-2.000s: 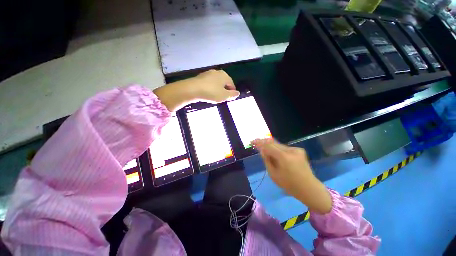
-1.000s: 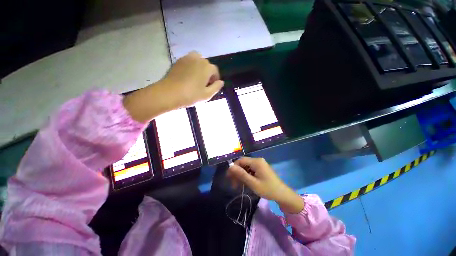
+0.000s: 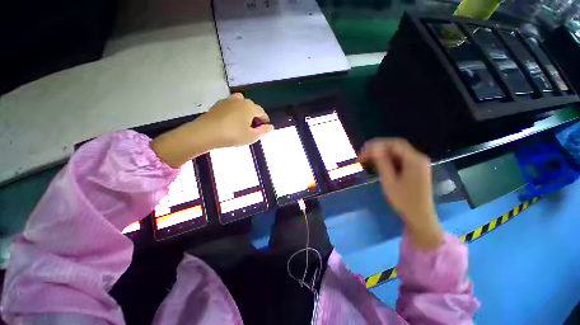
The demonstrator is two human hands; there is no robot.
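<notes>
Several smartphones with bright white screens lie in a row in a black tray. A white test lead is joined to the bottom edge of the second phone from the right and hangs in a loop at my lap. My left hand is at the top edges of the middle phones, fingers curled; whether it pinches something small cannot be seen. My right hand is blurred, off the lead, near the lower right corner of the rightmost phone; its fingers are bent.
A thick black block of dark phones stands at the right, with a yellow item behind it. A pale grey board and a cream board lie behind the tray. A blue item is below the bench edge at right.
The lead's plug was at my right hand's fingers at the second phone's bottom edge; now it stays there and my right hand has moved right and up. My left hand has shifted slightly down.
</notes>
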